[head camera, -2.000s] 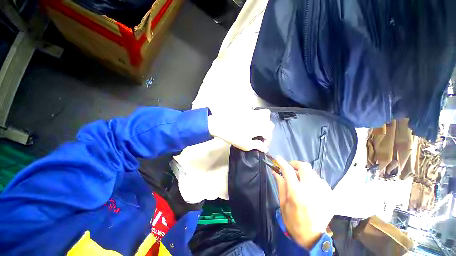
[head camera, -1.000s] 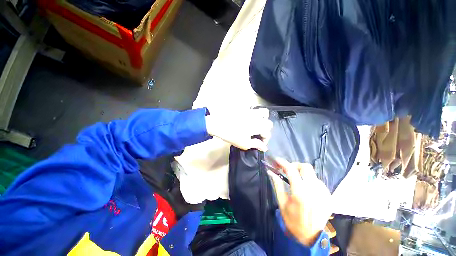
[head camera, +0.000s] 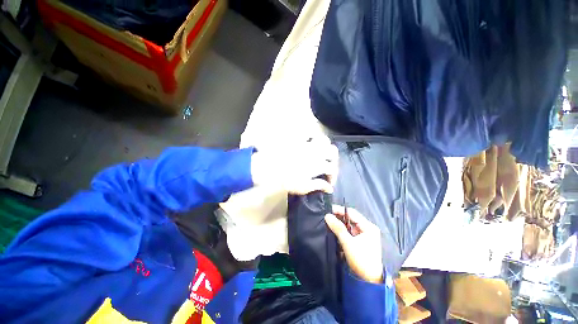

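A dark navy backpack (head camera: pixel 399 183) lies on the white-covered table, its smooth panel at the right and its black, looser cloth hanging down to the lap. My left hand (head camera: pixel 298 166), washed out by glare, is shut on the bag's edge at the top of the black part. My right hand (head camera: pixel 360 243) is just below and to the right, closed around small thread snips (head camera: pixel 346 218) with reddish-dark handles, beside the bag's seam. The snips' blades are too small to tell open from shut. Part of the black cloth is hidden under the right hand and sleeve.
A large pile of navy backpacks (head camera: pixel 405 76) stands behind the bag. Brown pieces (head camera: pixel 494 183) lie at the right, with more tan pieces at the lower right. A carton (head camera: pixel 120 63) with red tape stands on the floor at upper left. A green crate edge (head camera: pixel 276 278) shows below.
My right hand has turned and drawn back slightly left, with the snips now pointing up. More of the grey-blue panel shows. My left hand keeps its hold. The view has shifted a little.
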